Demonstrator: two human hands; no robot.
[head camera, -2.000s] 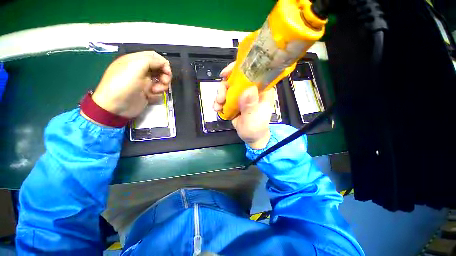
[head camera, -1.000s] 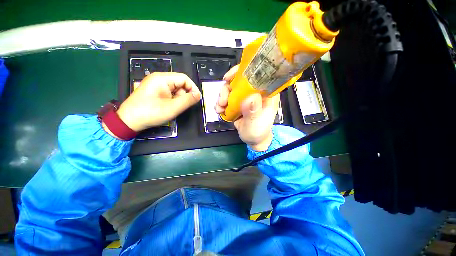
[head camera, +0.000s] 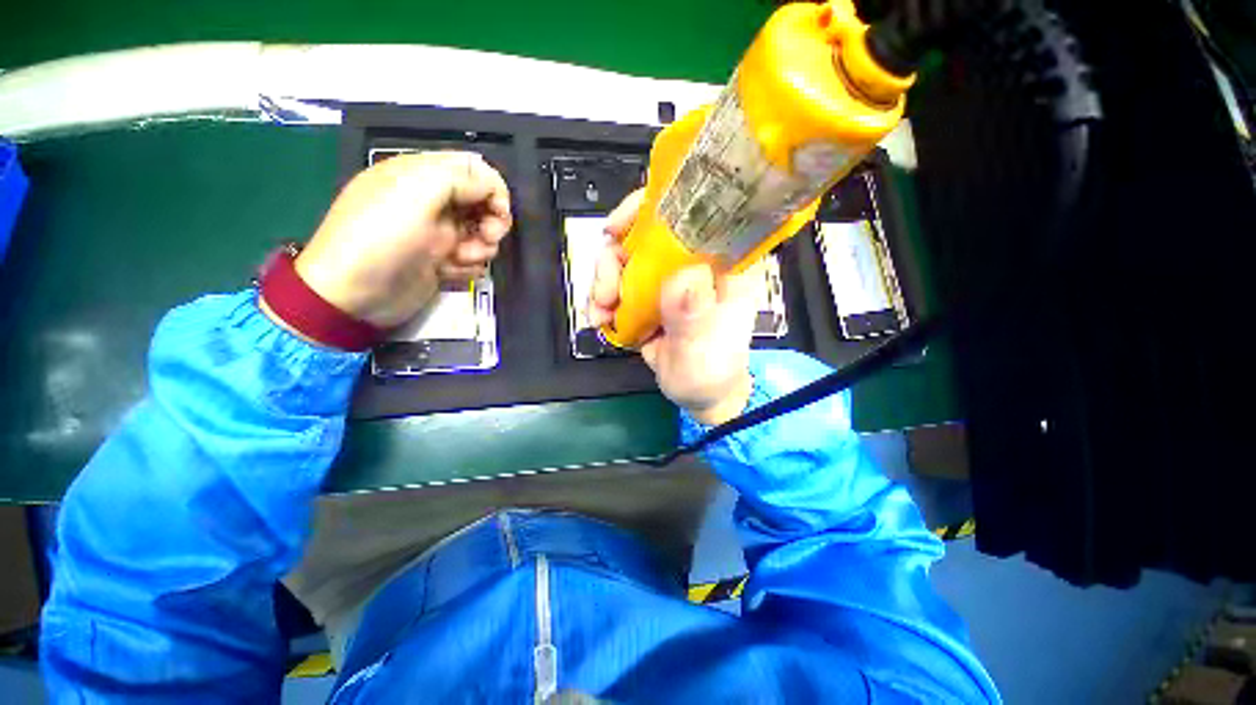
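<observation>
My right hand (head camera: 703, 324) is wrapped around a thick yellow-orange electric screwdriver (head camera: 737, 172), whose lower end is over a smartphone assembly (head camera: 584, 245) in the middle of the tray. My left hand (head camera: 406, 237) is over the left smartphone assembly (head camera: 441, 355), fingers curled together at the tips. Whether it holds a small screw cannot be seen. Another smartphone assembly (head camera: 857, 276) lies in the right pocket. The black phone tray (head camera: 524, 375) lies on the green bench mat. The screwdriver hides part of the tray.
A blue bin (head camera: 8, 193) is cut off at the left edge. A white strip (head camera: 165, 86) runs behind the tray. A black coiled cord (head camera: 1047, 55) leaves the screwdriver. A large black mass (head camera: 1088, 372) stands at the right. A thin black cord (head camera: 813, 383) crosses my right wrist.
My left hand moved right, toward the middle phone, then back left over the left phone. The screwdriver tilted slightly and its lower end stayed over the middle phone.
</observation>
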